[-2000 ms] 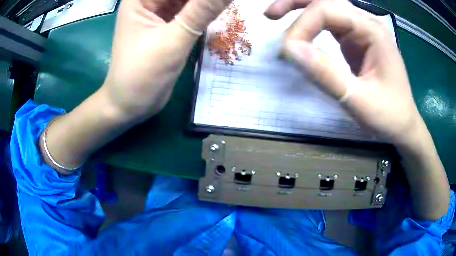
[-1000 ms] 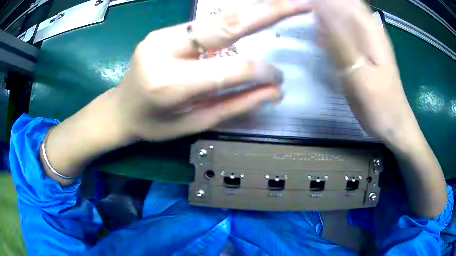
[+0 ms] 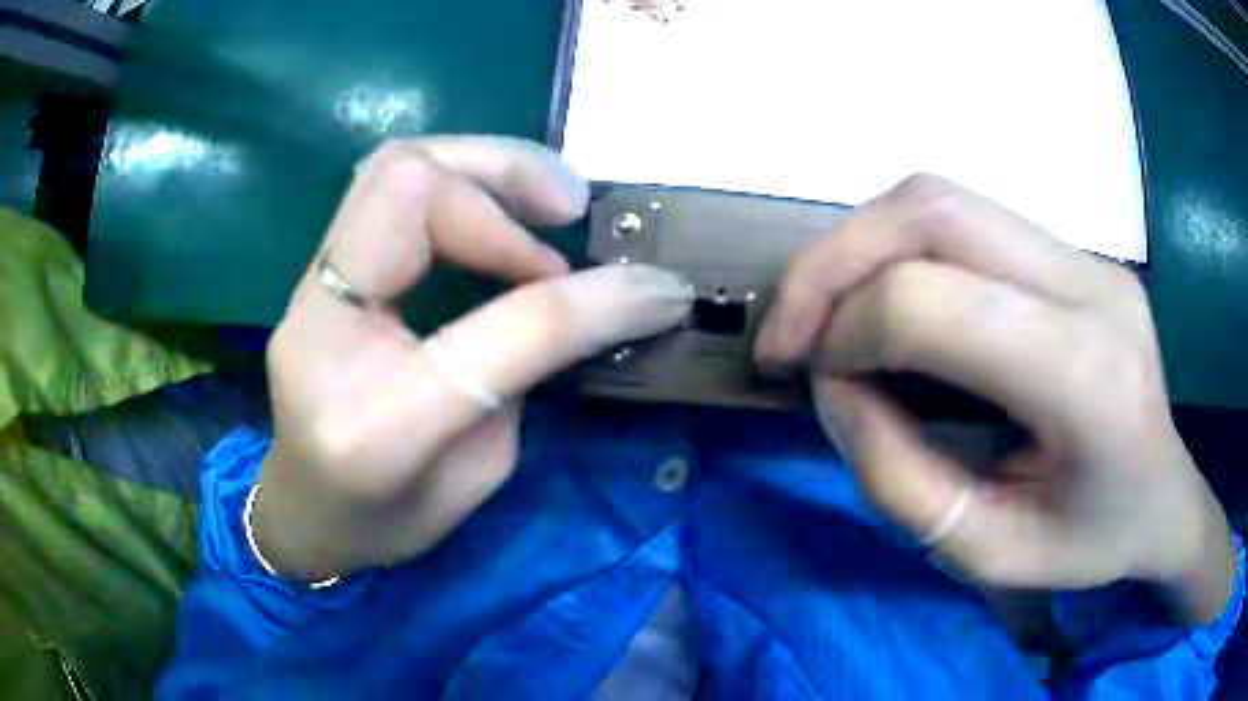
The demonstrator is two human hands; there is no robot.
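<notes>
The grey-brown fixture (image 3: pixel 698 377) lies across the near edge of the white-lined tray (image 3: pixel 849 103), largely covered by my hands. One black square nest (image 3: pixel 720 316) shows between my fingertips. My left hand (image 3: pixel 397 356) is over the fixture's left end, its thumb tip beside that nest and its other fingers bent near the end. My right hand (image 3: pixel 999 384) covers the right part, fingers curled, fingertips just right of the nest. Whether either hand holds a small part or grips the fixture is hidden. Copper-coloured small parts (image 3: pixel 654 8) show at the tray's far left, cut by the frame.
The glossy green bench (image 3: pixel 342 82) lies left of the tray and also shows at its right. Yellow-green cloth (image 3: pixel 96 520) is at the far left. Dark and silver rails show at the top right corner. My blue smock is below the fixture.
Both hands have come down from above the tray to the fixture, their fingertips now close around one nest. The view has shifted, so the tray and fixture sit higher in the picture.
</notes>
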